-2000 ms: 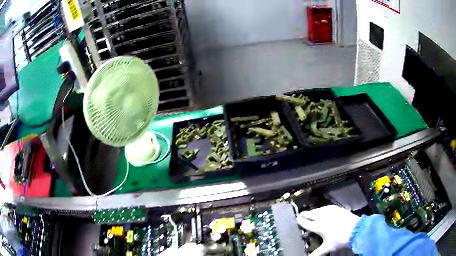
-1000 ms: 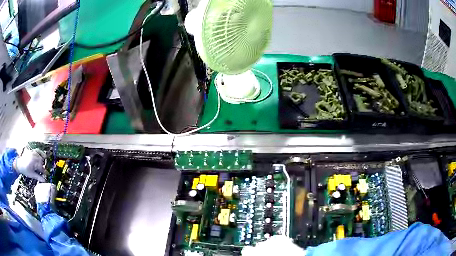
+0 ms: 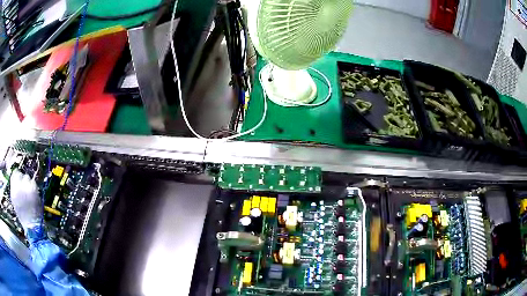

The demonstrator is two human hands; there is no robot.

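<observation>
Neither of my hands is in view. Nearest in front of me is a green circuit board point(image 3: 300, 243) in a black carrier, with yellow blocks and small round cans. A tan-grey clamp point(image 3: 241, 238) lies across its left part, and a white strip point(image 3: 362, 237) runs along its right side. A small green panel strip point(image 3: 269, 177) sits at the carrier's rear edge. To the right, a second circuit board point(image 3: 430, 231) has a silver ribbed heatsink point(image 3: 476, 234) at its right side and another clamp across it.
Another person's white-gloved hand point(image 3: 26, 199), with a blue sleeve, is over a board at far left. A bare grey line space point(image 3: 173, 237) lies between carriers. Behind the metal rail point(image 3: 277, 155) are a green fan point(image 3: 303, 34), black trays point(image 3: 375, 136) of olive-green fixtures and a red mat point(image 3: 92, 104).
My gloved hand and blue sleeve have left the bottom of the view. The view has shifted left, so the boards stand further right. Only one of the other person's gloves now shows clearly.
</observation>
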